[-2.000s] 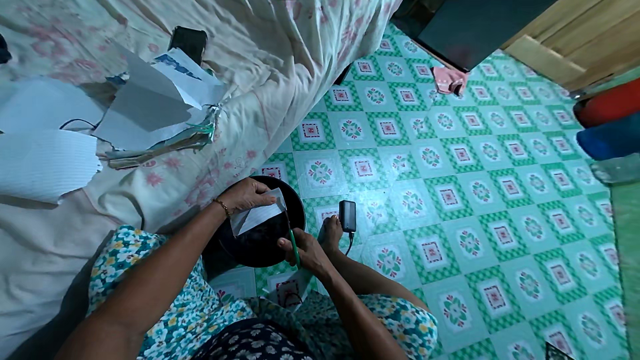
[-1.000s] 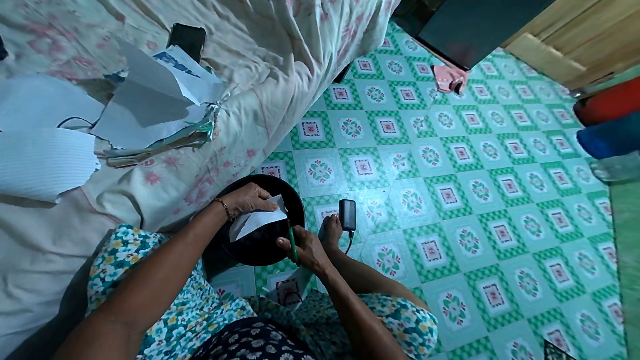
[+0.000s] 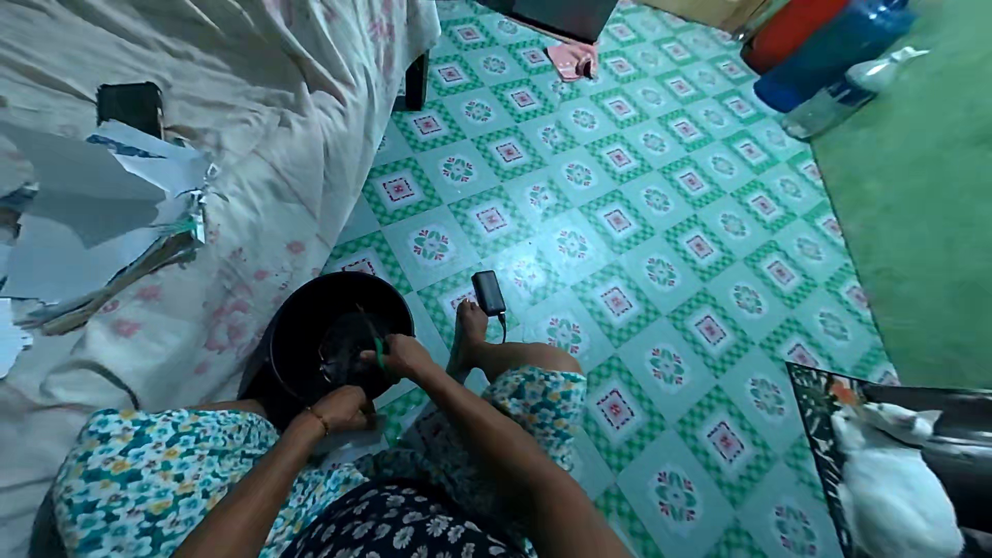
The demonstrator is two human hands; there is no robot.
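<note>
My right hand (image 3: 399, 356) grips the green handles of scissors (image 3: 380, 350) over the right side of a black bucket (image 3: 280, 341); the dark blades point into it. At the bucket's near rim, my left hand (image 3: 341, 411) is closed on a piece of paper (image 3: 353, 443), which lies low in front of my lap and is partly hidden by the hand. The bucket stands on the floor beside the bed, between my legs. Its inside is dark, and its contents are hard to make out.
White papers (image 3: 85, 209) and a black phone (image 3: 130, 108) lie on the bed's floral sheet (image 3: 271, 116). A black power adapter (image 3: 488, 293) with a cord is by my foot. A white cat (image 3: 891, 488) lies at the lower right. Bottles (image 3: 829, 101) lean at the green wall.
My left hand has moved from over the bucket toward my lap with the paper. The scissors remain in my right hand. The view has shifted, bringing the cat into sight.
</note>
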